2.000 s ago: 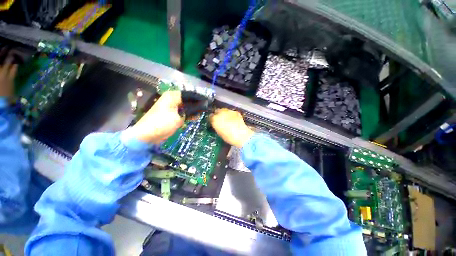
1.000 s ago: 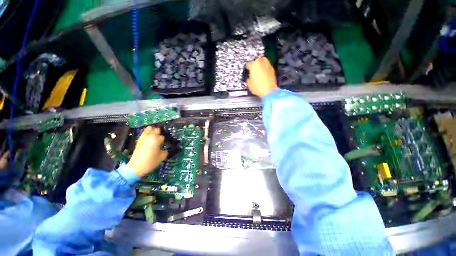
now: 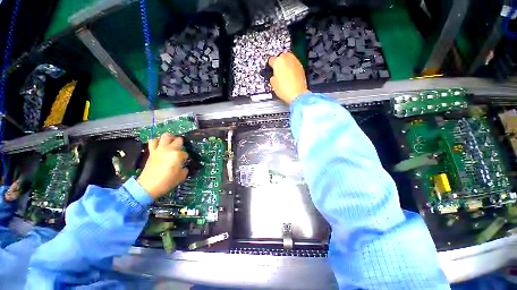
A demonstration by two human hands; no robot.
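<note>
A green circuit board [image 3: 207,187] crowded with small parts lies in a black carrier on the line, left of centre. My left hand [image 3: 164,164] is over the board's upper left part, fingers bent down; whether it holds anything is hidden. My right hand [image 3: 288,76] reaches into the middle bin of small silver-white components [image 3: 252,62], with dark fingertips at the heap's right side. Whether a piece is between the fingers cannot be told. A narrow green strip with pale spots [image 3: 170,127] lies at the board's far edge.
Bins of dark grey blocks [image 3: 190,65] [image 3: 343,51] flank the middle bin. A blue coiled cord [image 3: 146,56] hangs at the left. Crinkled clear film [image 3: 266,153] lies on the metal plate. Another board [image 3: 459,164] lies right. Another person's hand [image 3: 11,191] shows far left.
Since two seconds ago, my right hand has left the board and reached the middle bin. My left hand stays over the board. In the last second the view has shifted slightly.
</note>
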